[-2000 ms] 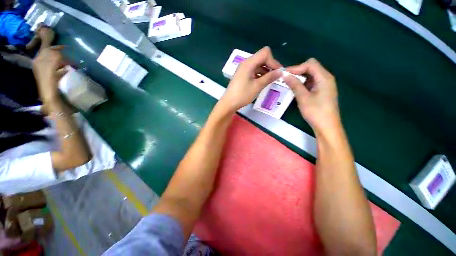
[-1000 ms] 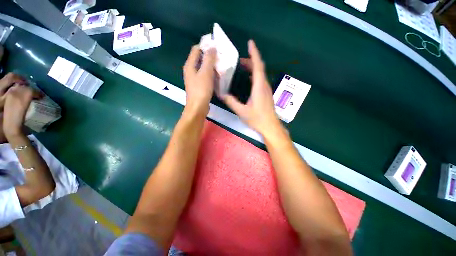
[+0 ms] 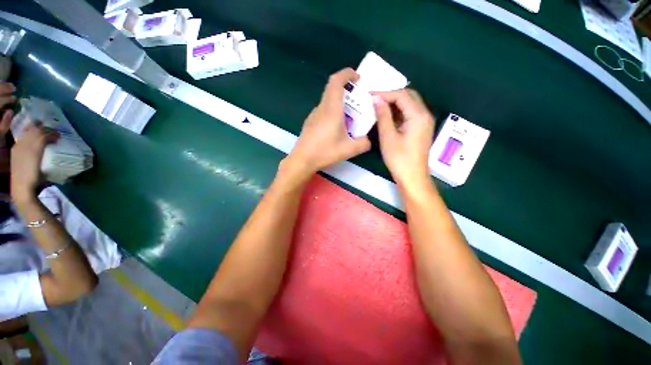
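Observation:
A white retail box (image 3: 362, 112) with a purple rectangle is held above the near side of the green belt. Its end flap stands open at the top. My left hand (image 3: 330, 130) grips the box from the left side, covering part of its front. My right hand (image 3: 404, 130) has its thumb and fingertips pinched on the box at the flap end. Another white box (image 3: 459, 150) with a purple rectangle lies on the belt just right of my right hand.
Open-flapped boxes (image 3: 222, 55) lie upper left on the conveyor belt (image 3: 307, 36); another box (image 3: 612, 256) is at right. A pale rail (image 3: 268, 131), grey metal upright (image 3: 107, 39) and red mat (image 3: 350, 264) are near. A neighbour's hand (image 3: 30, 153) holds stacked cards left.
The earlier box has left my hands and lies on the belt. A second box was picked up, and my right hand has moved from apart to touching its flap end.

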